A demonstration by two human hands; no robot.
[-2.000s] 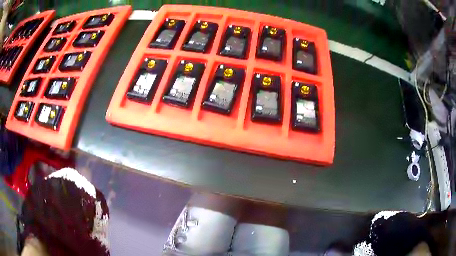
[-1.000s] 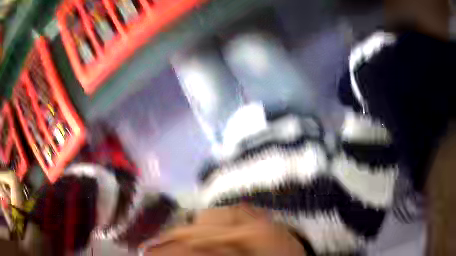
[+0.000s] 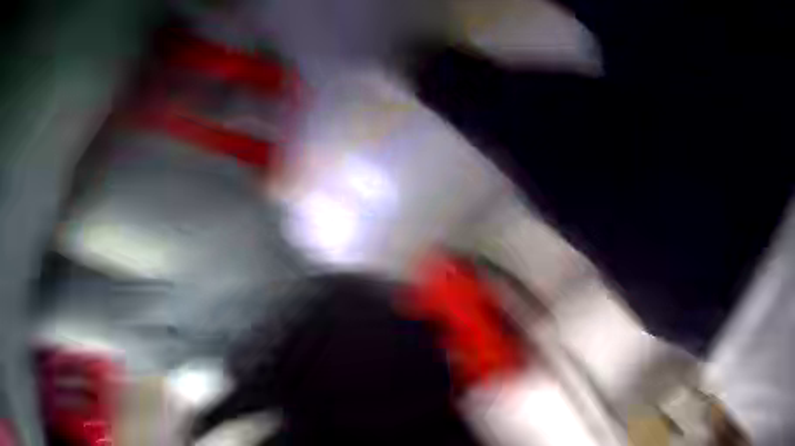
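The whole view is strongly blurred. A large dark rounded shape (image 3: 366, 366) lies at the bottom centre; I cannot tell what it is. A bright red piece (image 3: 475, 327) lies against its right side, beside a pale band. No phone or foam tray can be made out. I cannot make out my left hand or my right hand anywhere in the picture.
A red slotted thing, possibly a plastic stool (image 3: 214, 135), stands at the upper left on grey floor with a bright glare spot. Another red thing (image 3: 78, 392) is at the lower left. A large black area (image 3: 680, 157) fills the upper right.
The view has swung away from the bench; the orange-red trays and the striped sleeve have left the picture. The bare hand seen low in the earlier frame no longer shows.
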